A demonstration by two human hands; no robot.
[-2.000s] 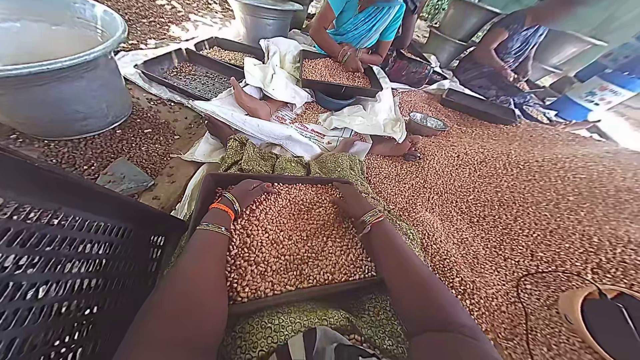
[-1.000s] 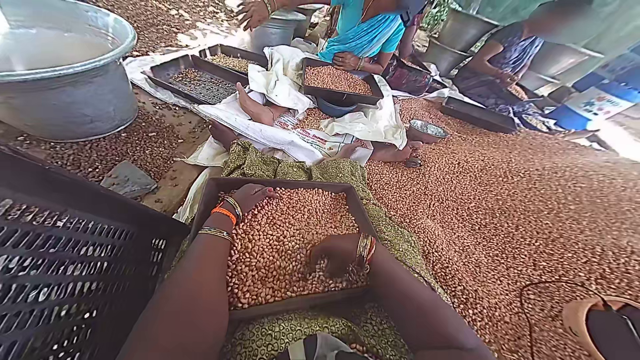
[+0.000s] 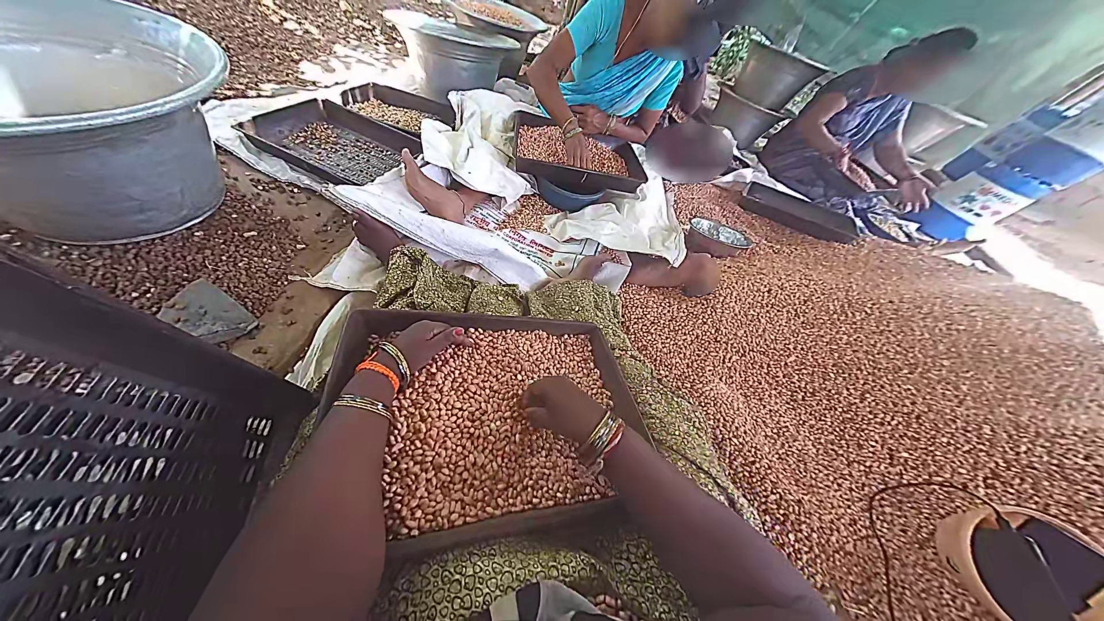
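Observation:
A dark rectangular tray point(image 3: 517, 522) full of reddish-brown nuts or seeds point(image 3: 470, 448) lies across my lap on green patterned cloth point(image 3: 668, 414). My left hand point(image 3: 427, 345) rests on the nuts near the tray's far left corner, fingers stretched to the right; whether it holds any cannot be told. Over the right half of the tray is my right hand point(image 3: 561, 407), its fingers curled down at the surface of the nuts. What lies within those fingers is hidden. Bangles circle both wrists.
A black slatted crate point(image 3: 129, 448) stands at left, below a large metal tub point(image 3: 103, 164). A broad heap of nuts point(image 3: 906, 371) spreads at right. Ahead, one person point(image 3: 612, 78) works at a nut tray point(image 3: 634, 177), and another sits point(image 3: 854, 129) farther right. A corded object point(image 3: 1018, 561) lies lower right.
My right hand has moved from the tray's far right edge to over the nuts, and its fingers are now more curled. My left hand stays near the far left corner. The person ahead has reached into their tray.

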